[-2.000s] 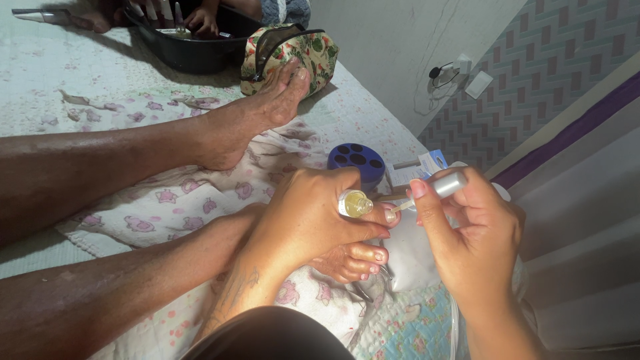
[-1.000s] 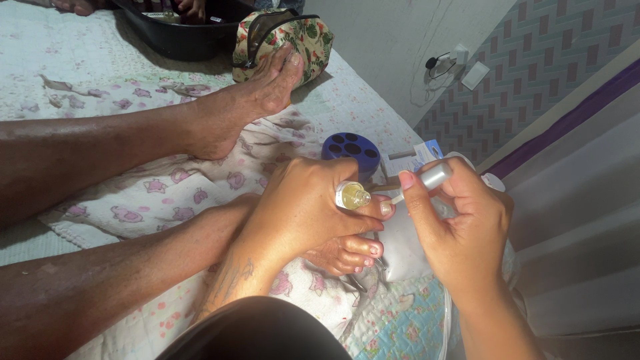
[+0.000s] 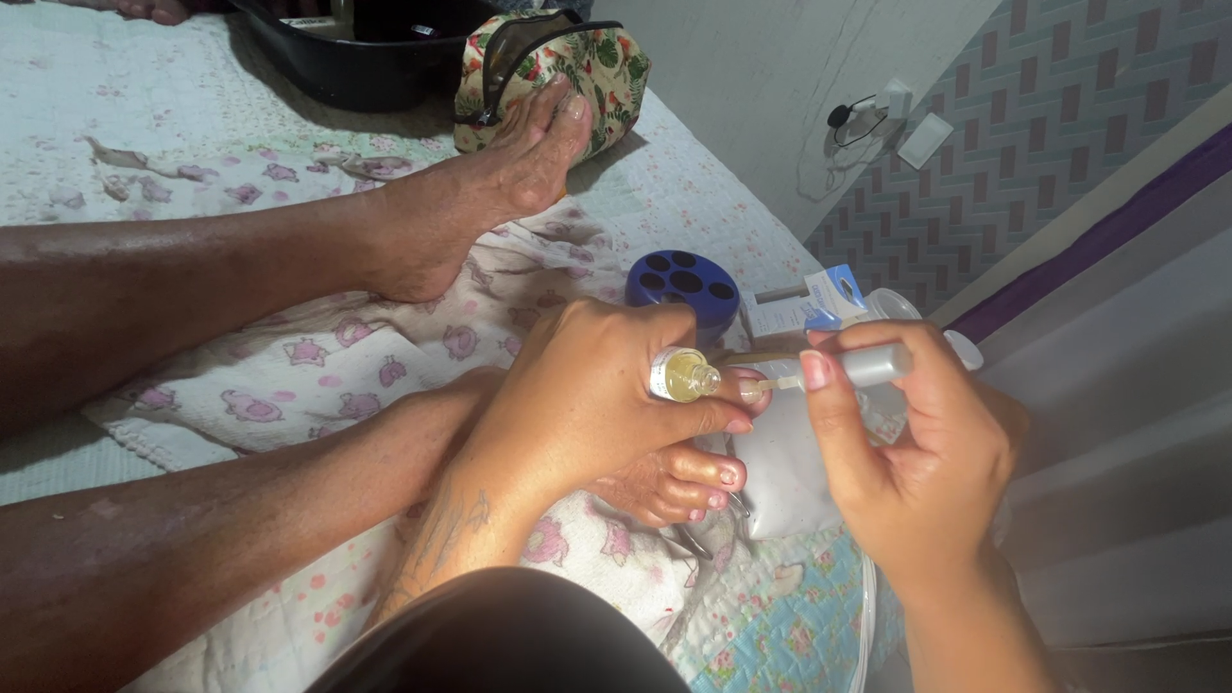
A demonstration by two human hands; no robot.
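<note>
My left hand (image 3: 587,385) holds an uncapped glass nail polish bottle (image 3: 685,374) with yellowish liquid between its fingers, and the same hand grips the big toe of a person's foot (image 3: 664,476). Between thumb and fingers of my right hand (image 3: 905,443) is the silver-grey cap of a nail polish brush (image 3: 874,366). The tip of its bristles (image 3: 768,384) touches the big toenail (image 3: 750,390). Small shiny metal tools (image 3: 739,504), partly hidden, lie beside the smaller toes on a patterned cloth (image 3: 568,539).
The person's other foot (image 3: 520,159) rests against a floral zip pouch (image 3: 616,82). A black basin (image 3: 356,72) stands behind. A blue round container (image 3: 683,289), a blue-and-white package (image 3: 808,303) and a white plastic bag (image 3: 784,472) lie near my hands. A curtain (image 3: 1136,404) hangs at the right.
The brush has come closer to the big toenail, its bristles now against it. The hands over the basin at the top are no longer in view. Both of my hands keep their holds.
</note>
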